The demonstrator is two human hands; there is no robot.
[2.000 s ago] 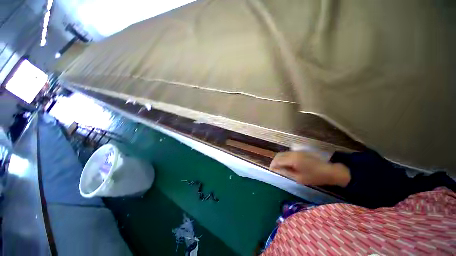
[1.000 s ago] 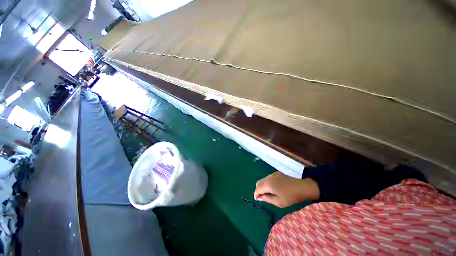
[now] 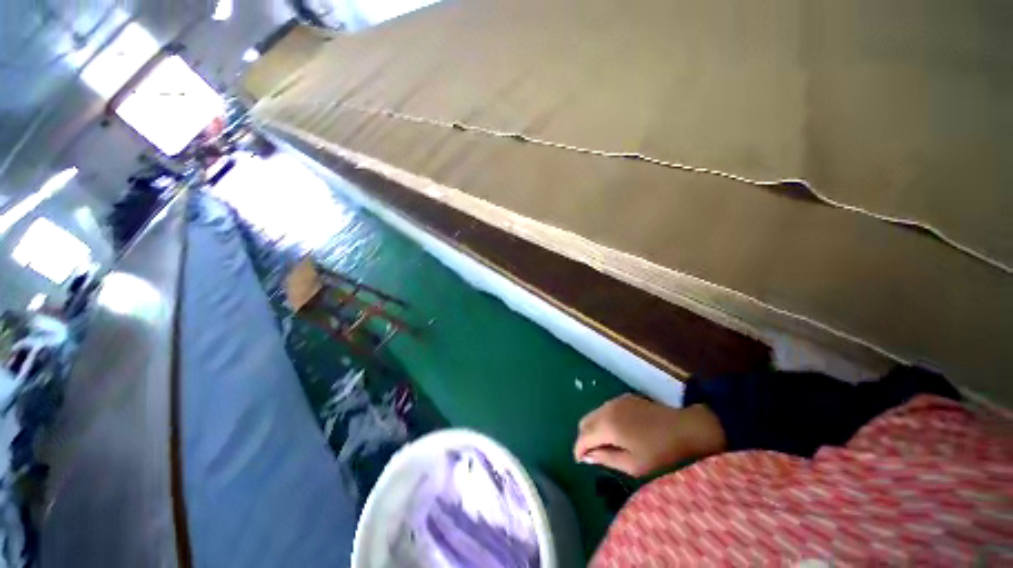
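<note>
Tan fabric [image 3: 667,78] covers the long table, fairly flat, with a thin pale wavy edge line [image 3: 711,172] running along it. The pale striped edges of the stack of plies [image 3: 578,253] lie along the near table side, above the brown table edge [image 3: 489,239]. My right hand [image 3: 639,435] hangs beside the table edge, over the floor, off the cloth. Its fingers are curled in and I see nothing held; the palm side is hidden. My left hand is out of the picture.
A white bin [image 3: 383,505] with pale purple and white scraps stands close at the bottom. A wooden stool [image 3: 306,285] and floor scraps [image 3: 361,416] are further along the green aisle. A second table with blue-grey cloth [image 3: 239,366] runs along the left. White underlay [image 3: 522,308] hangs along the table side.
My right hand has left the brown table edge and now hangs over the aisle. The bin has come nearer, towards the bottom. The fabric folds near me are no longer in view.
</note>
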